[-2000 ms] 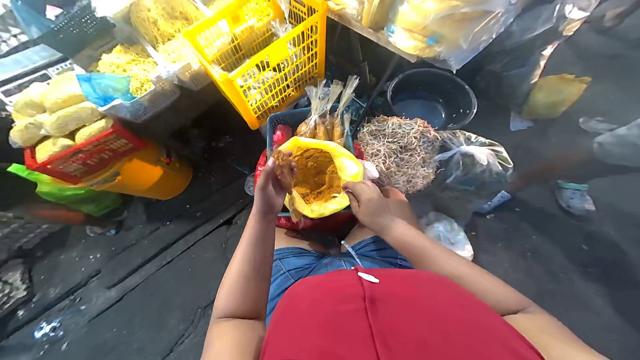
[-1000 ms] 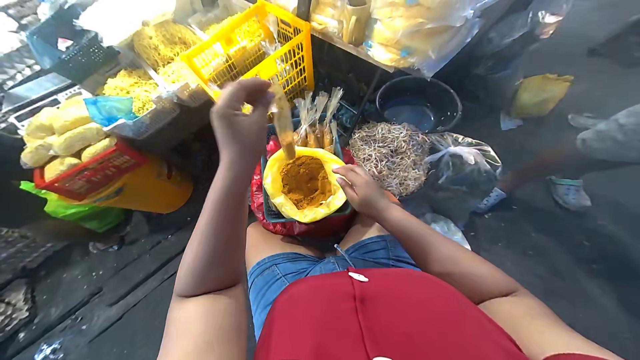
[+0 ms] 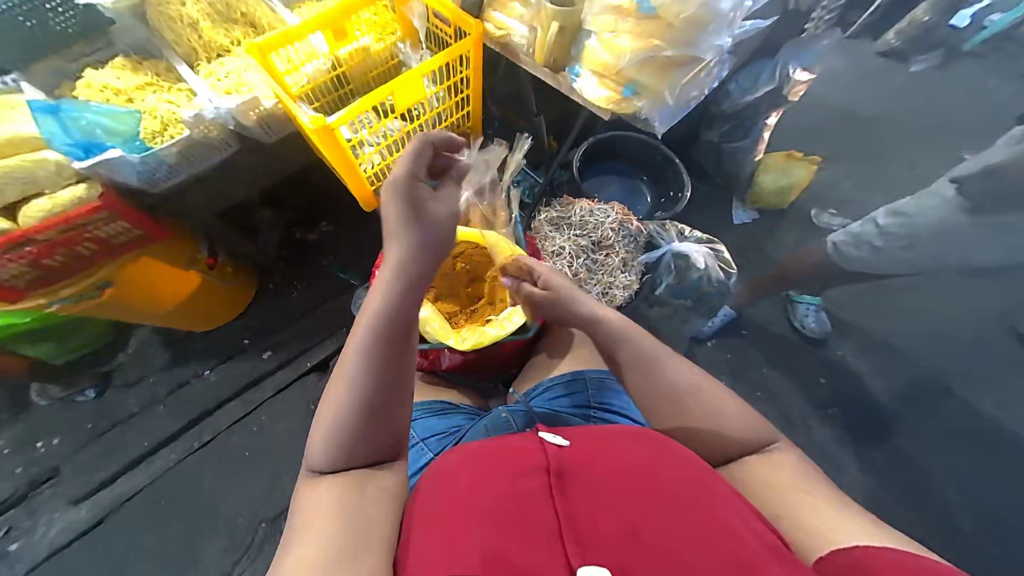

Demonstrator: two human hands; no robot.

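A yellow plastic bag (image 3: 472,334) with its rim folded open holds orange-brown powder (image 3: 466,286) between my knees. Above its left side, my left hand (image 3: 428,188) is raised with bent fingers near the tops of clear plastic bags (image 3: 488,180); what it grips is not clear. My right hand (image 3: 548,290) is at the right rim of the yellow bag, its fingers closed around something small and brownish at the powder's edge, too blurred to name. Red plastic (image 3: 456,360) surrounds the container beneath the yellow bag.
A yellow plastic crate (image 3: 400,104) stands ahead, with noodle trays (image 3: 168,156) to the left. Bean sprouts (image 3: 592,244), a black basin (image 3: 632,172) and a tied clear bag (image 3: 690,268) are on the right. An orange bucket (image 3: 192,284) stands left. Another person's leg (image 3: 896,220) is at far right.
One second ago my left hand held up a narrow clear bag with orange-brown contents over the powder. Now that bag is not plainly seen there, and my right hand's fingers are closed at the rim.
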